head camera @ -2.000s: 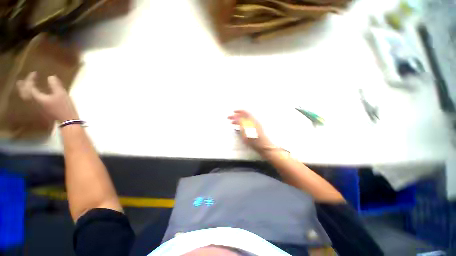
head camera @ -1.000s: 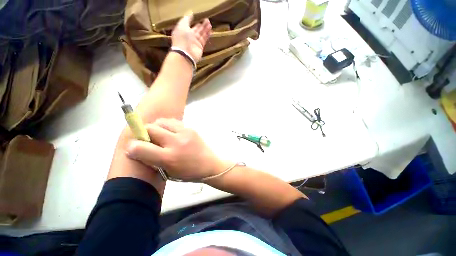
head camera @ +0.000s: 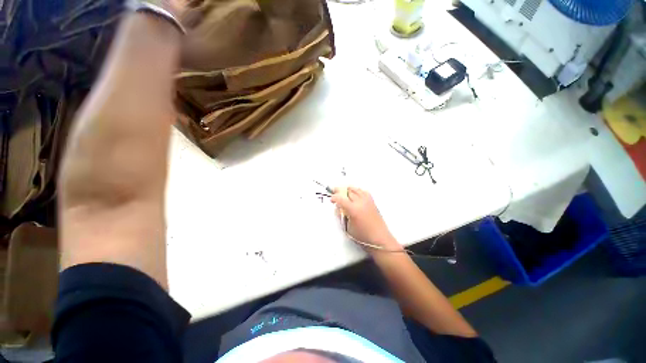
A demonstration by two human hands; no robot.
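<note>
My right hand (head camera: 361,213) is low over the white table. It is closed around a small pen-like tool, apparently the thread burner (head camera: 330,190), with a thin tip pointing left and a cord over the wrist. Most of its handle is hidden by the fingers. A small dark piece lies by the tip; the green-handled tool is not visible. My left hand (head camera: 170,7) is at the top edge, mostly cut off and blurred, by the stacked brown bags (head camera: 248,78). Its fingers cannot be made out.
Small snips (head camera: 423,163) with a slim grey tool lie right of my right hand. A power strip (head camera: 414,78) with a black adapter (head camera: 446,74) is at the back right. Dark fabric (head camera: 49,42) and brown pieces lie left. A blue crate (head camera: 545,241) stands below the table's right end.
My right hand has moved right, away from my left forearm, with the tool now pointing left. My left arm reaches farther up and left. The view has shifted slightly.
</note>
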